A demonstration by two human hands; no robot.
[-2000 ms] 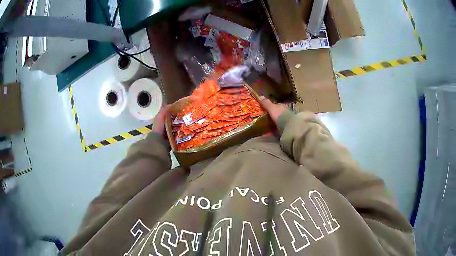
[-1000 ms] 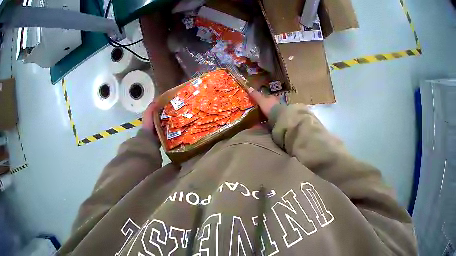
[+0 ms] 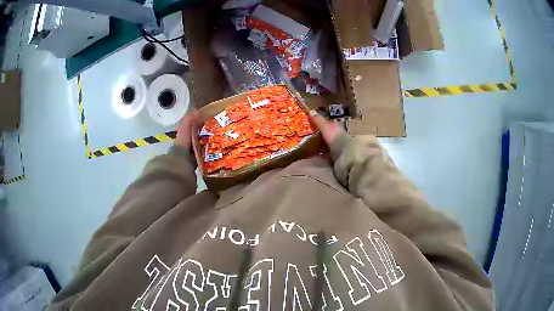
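A shallow brown cardboard tray [image 3: 243, 174] is held against the front of my body. It is filled with orange packets [image 3: 258, 130], with a few small white labels [image 3: 223, 118] on top. My left hand [image 3: 188, 129] grips the tray's left end. My right hand [image 3: 328, 129] grips its right end, with the thumb near the rim. Both hands are bare, and their fingers under the tray are hidden. Beyond the tray, a large open carton [image 3: 203, 51] on the floor holds clear bags [image 3: 246, 68] and some orange packets [image 3: 285, 50].
White film rolls [image 3: 166, 115] stand on the floor at the left, by a green bench edge [image 3: 100, 45] and a dark cable. Yellow-black tape [image 3: 461, 90] marks the floor. A carton flap [image 3: 379, 115] lies at the right. A grey-white object with a blue edge [image 3: 525, 200] stands far right.
Two seconds ago the packets in the tray and a whitish bag at its far edge looked blurred; now the packets lie level and the bag is gone from there. Both hands keep their hold.
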